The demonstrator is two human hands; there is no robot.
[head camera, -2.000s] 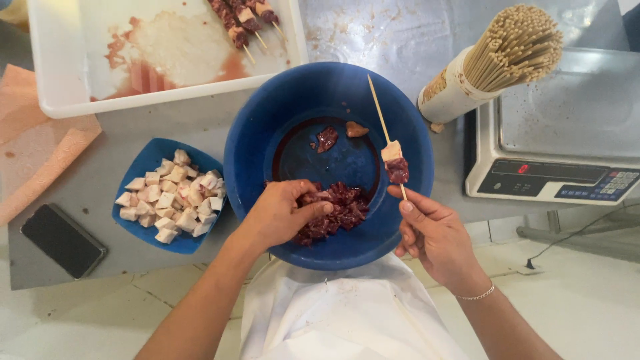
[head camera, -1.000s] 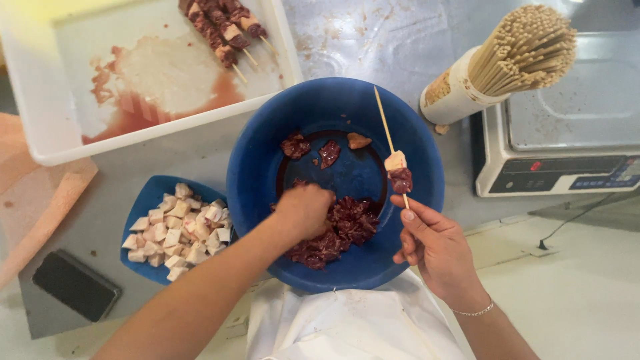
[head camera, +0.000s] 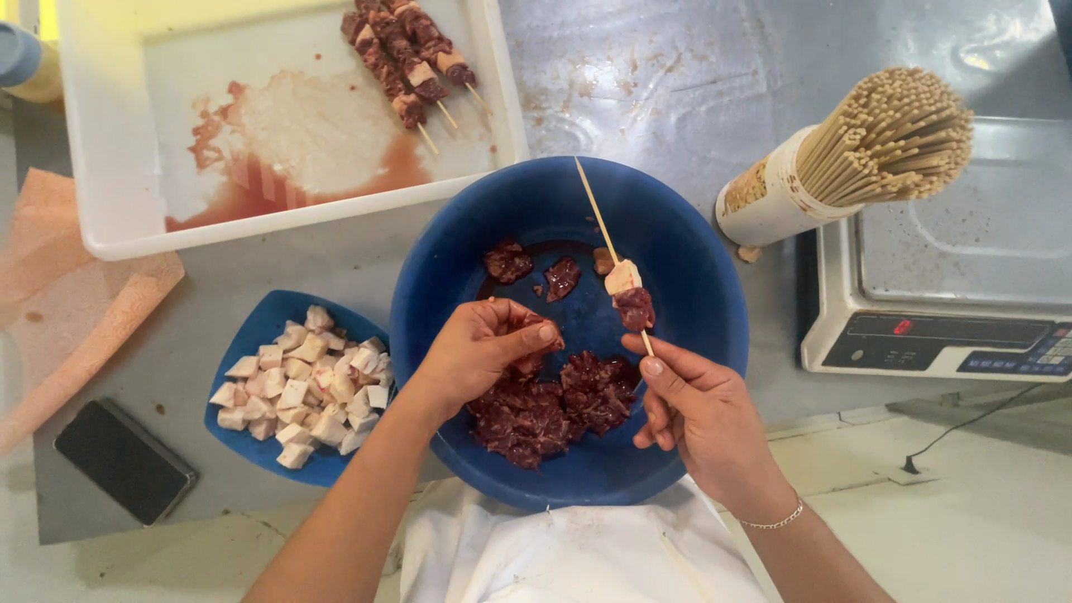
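My right hand [head camera: 699, 410] pinches the lower end of a wooden skewer [head camera: 596, 209], which carries a pale cube [head camera: 622, 278] above a dark red meat piece [head camera: 634, 309]. Over the blue round basin [head camera: 695, 234], my left hand [head camera: 494, 339] holds a piece of dark red meat [head camera: 531, 362] between thumb and fingers, partly hidden by them. Below it lies a heap of raw dark meat [head camera: 528, 419], with a few separate pieces [head camera: 507, 261] toward the basin's far side. Pale cubes [head camera: 310, 377] fill a blue dish [head camera: 243, 339] left of the basin.
A white tray [head camera: 293, 219] with several loaded skewers [head camera: 402, 59] and red liquid stands at back left. A container [head camera: 766, 188] of bare skewers [head camera: 888, 138] and a digital scale [head camera: 938, 335] are at right. A phone [head camera: 126, 461] and orange sheet [head camera: 92, 310] lie left.
My left hand has come up from the meat heap with a piece in its fingers. My right hand still holds the skewer. A dark piece at the basin's far left was absent two seconds ago.
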